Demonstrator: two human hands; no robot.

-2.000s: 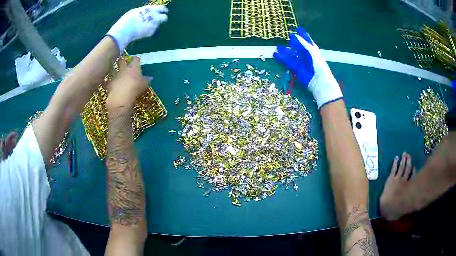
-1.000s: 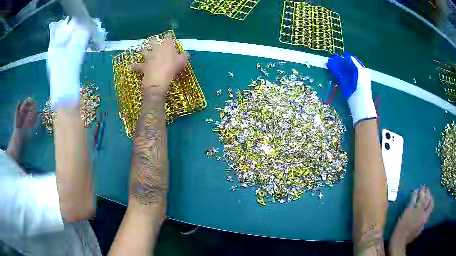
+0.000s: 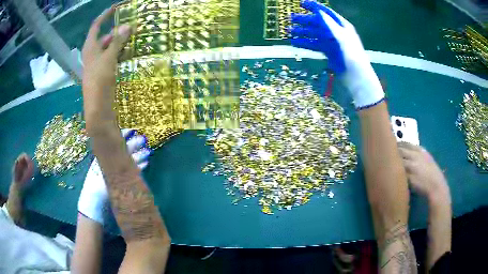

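My left hand (image 3: 104, 59), bare, holds a gold grid frame (image 3: 184, 32) by its left edge. The frame is blurred and raised over the gold stack of frames (image 3: 144, 107). My right hand (image 3: 337, 48), in a white and blue glove, is open with fingers spread, partly over another gold frame (image 3: 274, 18) at the top; whether it touches that frame I cannot tell. A wide heap of small gold and silvery parts (image 3: 283, 139) lies in front of me.
A neighbour's gloved hand (image 3: 99, 187) is beside my left forearm. Smaller heaps lie at left (image 3: 61, 144) and right (image 3: 476, 128). At right, another person's bare hand (image 3: 422, 168) is by a white phone (image 3: 405, 128). More frames (image 3: 471, 51) lie far right.
My left hand has moved left and up from the stack and now holds a raised frame. My right hand has moved to the far frame, its fingers spread. The neighbour's gloved hand has come down.
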